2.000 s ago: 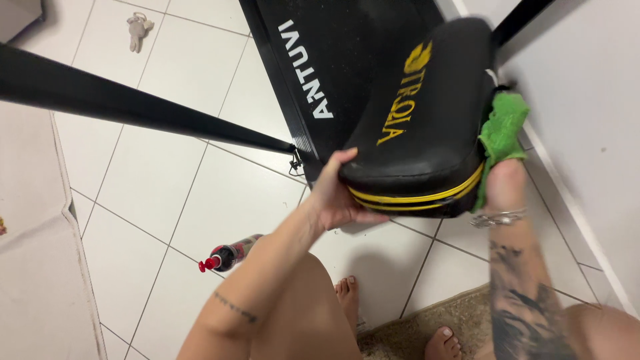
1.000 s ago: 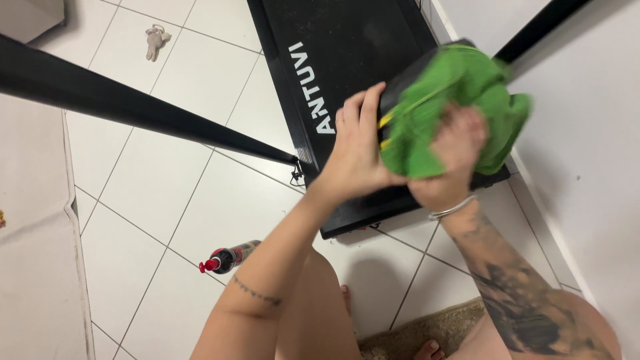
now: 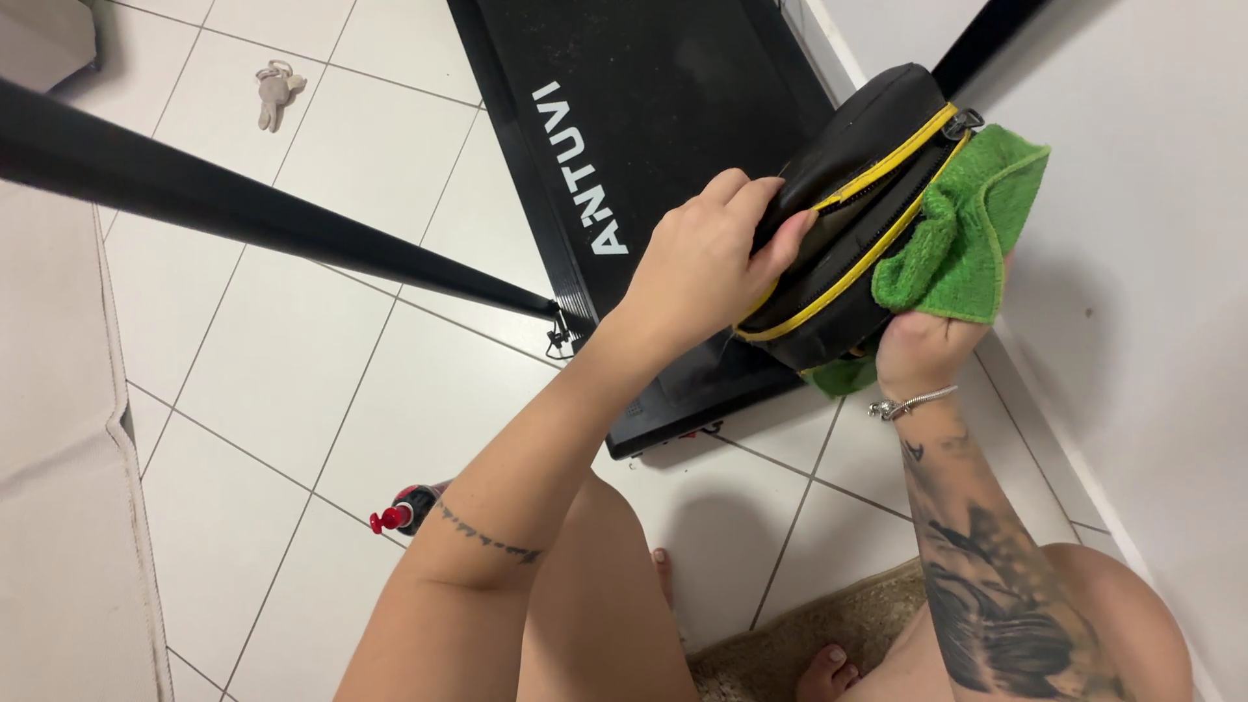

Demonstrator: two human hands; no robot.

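A black padded case (image 3: 838,302) with yellow piping and a zipper is held up over the treadmill's end. Its zipper is partly undone, and a dark gap shows between the yellow edges. My left hand (image 3: 721,258) grips the near left edge, thumb and fingers at the opening. A green cloth (image 3: 975,224) lies over the right side of the case, and a corner of it hangs below. My right hand (image 3: 926,346) supports the case from the right with the cloth; its fingers are mostly hidden behind the cloth.
Beneath the case is a black treadmill (image 3: 624,117) with white lettering. A black post (image 3: 292,219) crosses at left. On the tiles lie a bottle with a red cap (image 3: 395,517) and a small plush toy (image 3: 277,95). A white wall (image 3: 1150,292) stands right, a brown mat (image 3: 780,634) below.
The case has been turned, so its zippered side now faces me instead of the lettered face seen two seconds ago. The cloth, spread over the case one second ago, is now at its right side.
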